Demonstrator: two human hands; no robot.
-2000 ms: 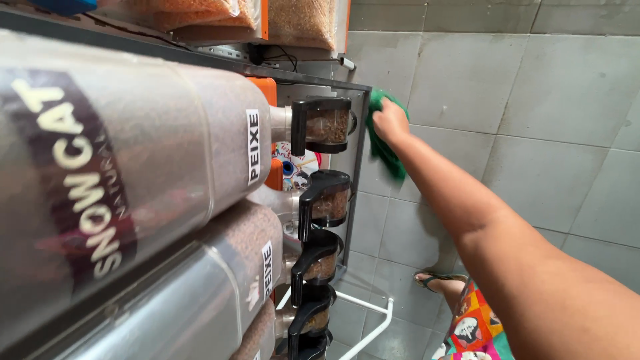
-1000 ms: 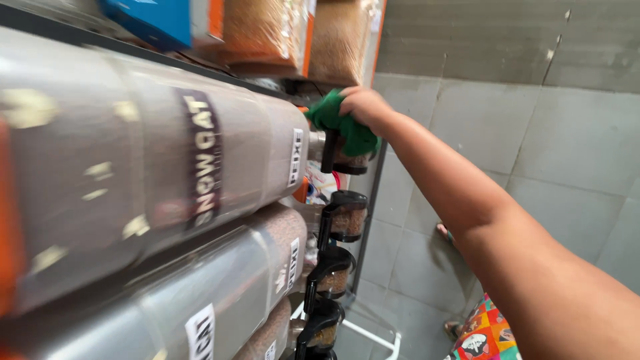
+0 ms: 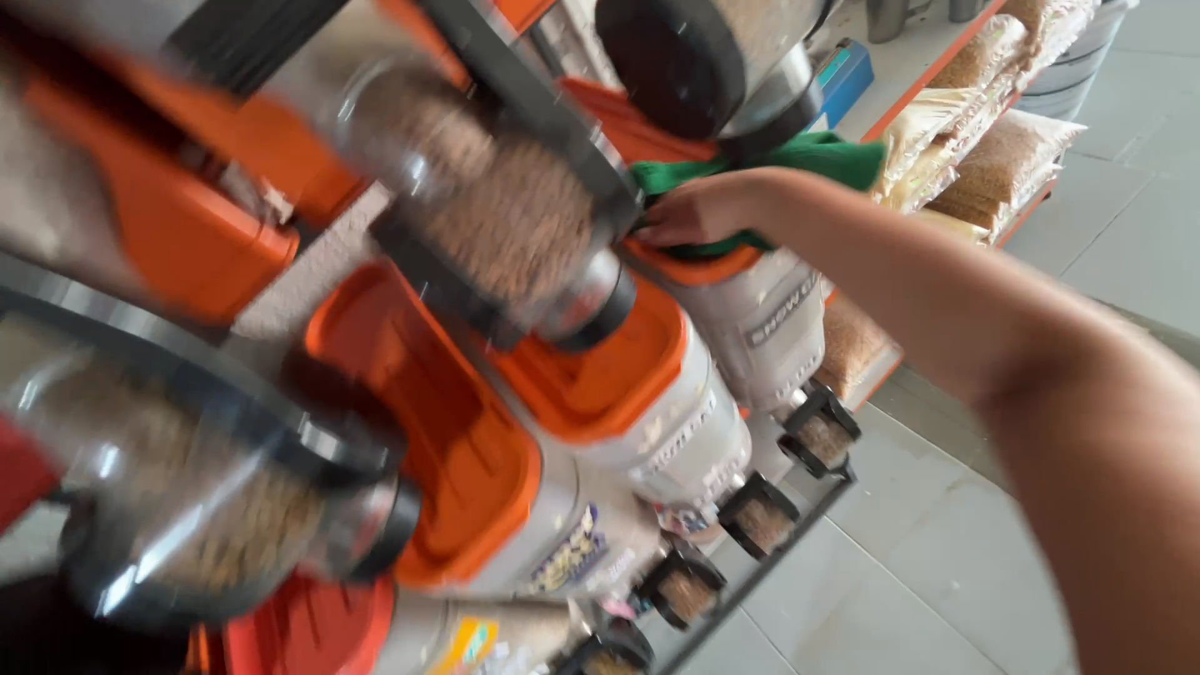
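Observation:
My right hand [image 3: 703, 208] is closed on a green cloth [image 3: 830, 159], pressed at the orange lid [image 3: 698, 267] of the farthest clear plastic dispenser [image 3: 773, 328] in the lower row. Part of the cloth hangs over my wrist's far side. Beside that dispenser stands another with an orange lid [image 3: 600, 375]. Just left of my fingers is the black frame of an upper dispenser filled with brown pellets [image 3: 511, 225]. My left hand is out of view.
Upper dispensers jut out at left, one nearby holding pellets [image 3: 234, 506]. Black-framed spouts [image 3: 820, 431] line the front above a dark rail [image 3: 759, 572]. Filled bags [image 3: 1003, 169] lie on shelves at the upper right; grey floor tiles [image 3: 919, 534] lie beyond.
The green cloth was at the rack's front edge, then over the far spout; now my right hand has it at the far dispenser's lid. The view has swung strongly.

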